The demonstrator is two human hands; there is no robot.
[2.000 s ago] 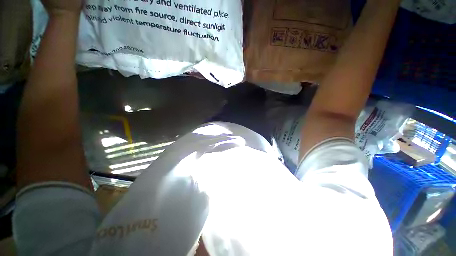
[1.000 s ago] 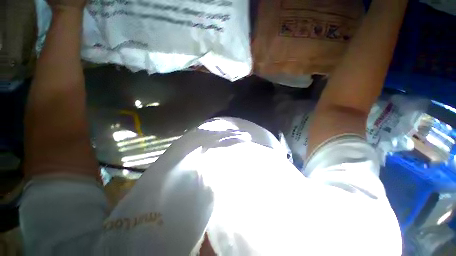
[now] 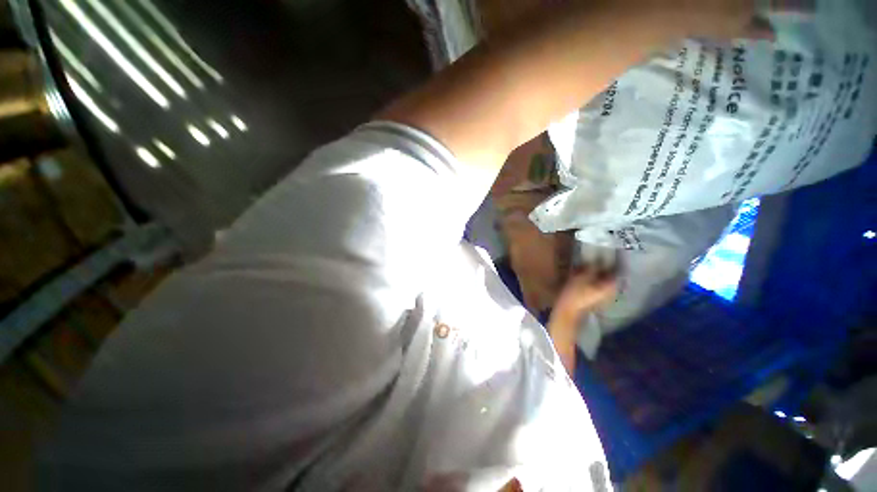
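Observation:
A white sack (image 3: 760,125) with black "Notice" print is tilted at the upper right. My left arm reaches across the top, and my left hand (image 3: 716,17) lies at that sack's upper edge. It is blurred and partly cut off by the frame edge, so its grip is unclear. My right hand (image 3: 588,288) is lower down, fingers curled on the edge of white sack material (image 3: 659,274) beneath the printed sack. Whether this is a second sack or the same one is unclear. A brown kraft sack (image 3: 534,240) shows behind, between my arms.
Blue crates or racking (image 3: 664,365) stand below and right of the sacks. Crumpled clear or white plastic (image 3: 856,466) is at the lower right corner. Brown cartons (image 3: 58,221) and a grey metal bar (image 3: 67,288) are at the left. Grey floor with light stripes shows at the upper left.
The view has swung and tilted. The printed white sack now appears at the upper right instead of the upper left. My right hand has come into view, low on white sack material.

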